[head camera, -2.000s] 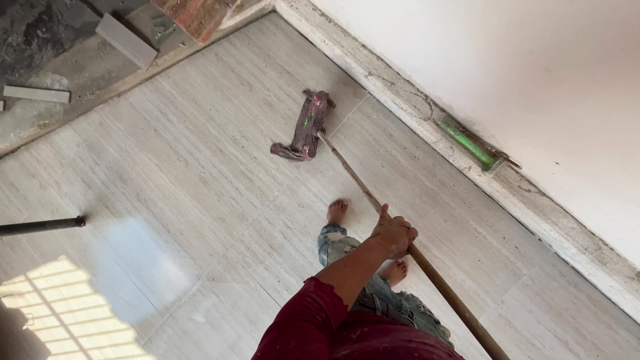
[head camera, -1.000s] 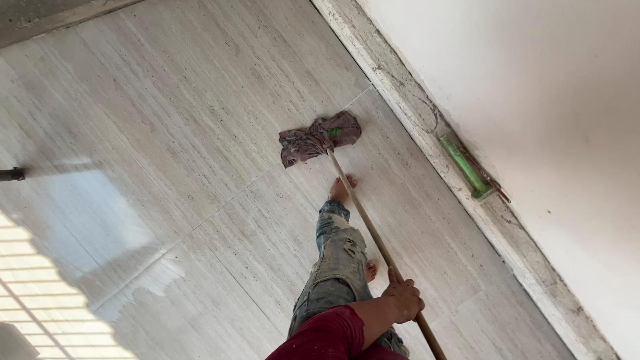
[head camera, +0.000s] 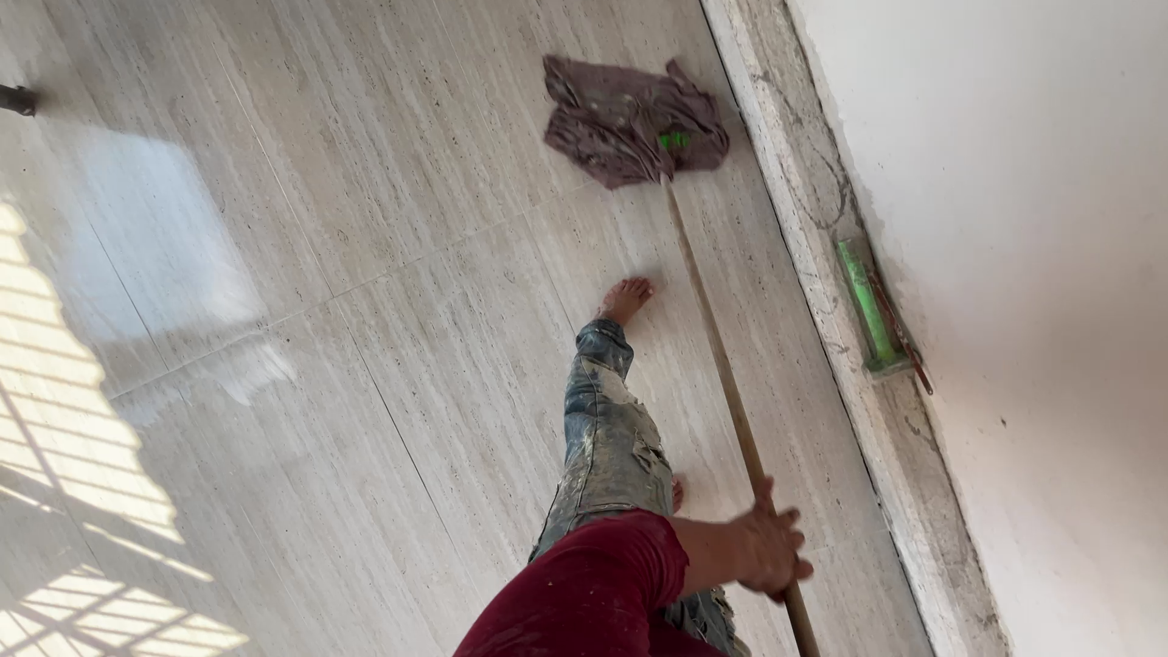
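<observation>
My left hand (head camera: 771, 547) lies around the wooden handle (head camera: 721, 356) of a mop near the bottom of the view, its fingers loosely spread and slightly blurred. The handle runs up to a dark purplish mop cloth (head camera: 630, 123) spread on the tiled floor, where a bit of green shows through. The lower end of the handle leaves the frame. My right hand is out of view.
Streaked light tiles (head camera: 438, 301) cover the floor. A rough ledge (head camera: 821, 237) borders the white wall at right, holding a green tube-like object (head camera: 869, 306). A dark pipe end (head camera: 18, 100) shows upper left. My bare foot (head camera: 627, 299) is below the cloth.
The mop cloth has turned and spread out, and now lies closer to the ledge. My left hand's fingers have loosened on the handle. The view has shifted.
</observation>
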